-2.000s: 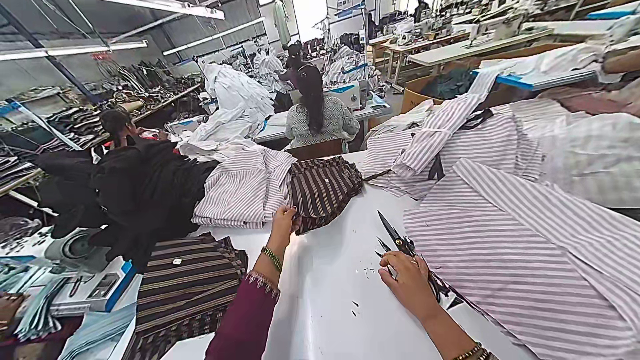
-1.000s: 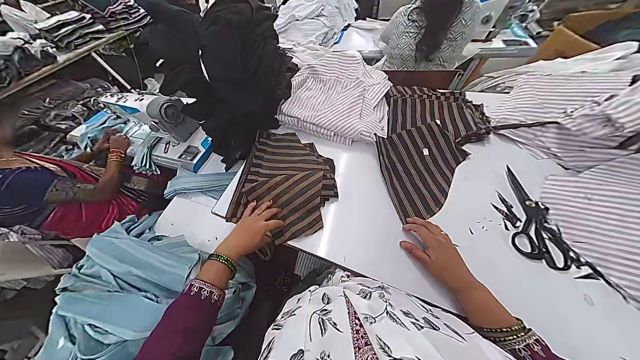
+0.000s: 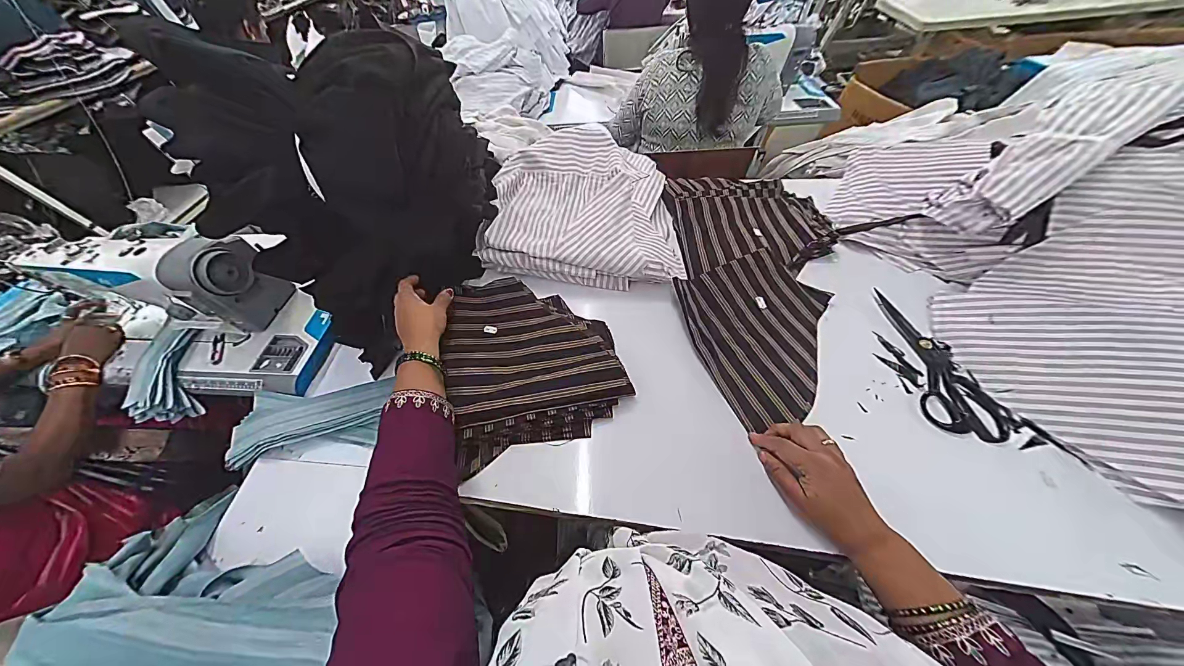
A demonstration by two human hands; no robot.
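A stack of dark brown striped cut fabric pieces (image 3: 532, 356) lies at the left of the white table. At its upper left corner is my left hand (image 3: 423, 319), fingers bent beside the black cloth; whether it pinches an edge is unclear. My right hand (image 3: 807, 467) has thumb and fingers closed on the lower tip of another dark striped fabric piece (image 3: 763, 342). That piece's upper end overlaps more dark striped pieces (image 3: 740, 222) at the back. Black-handled fabric scissors (image 3: 939, 370) lie to the right, beside small thread snips (image 3: 897, 361).
Black cloth (image 3: 370, 166) is heaped at back left, next to folded white striped fabric (image 3: 583, 208). More striped fabric (image 3: 1082, 333) covers the table's right. A sewing machine (image 3: 203, 277) and a co-worker's hand (image 3: 92, 342) are at left, light blue cloth (image 3: 185, 592) below.
My left hand has moved from the near edge of the left stack to its upper left corner. A second ago my right hand lay spread at the piece's tip; now its fingers are closed there.
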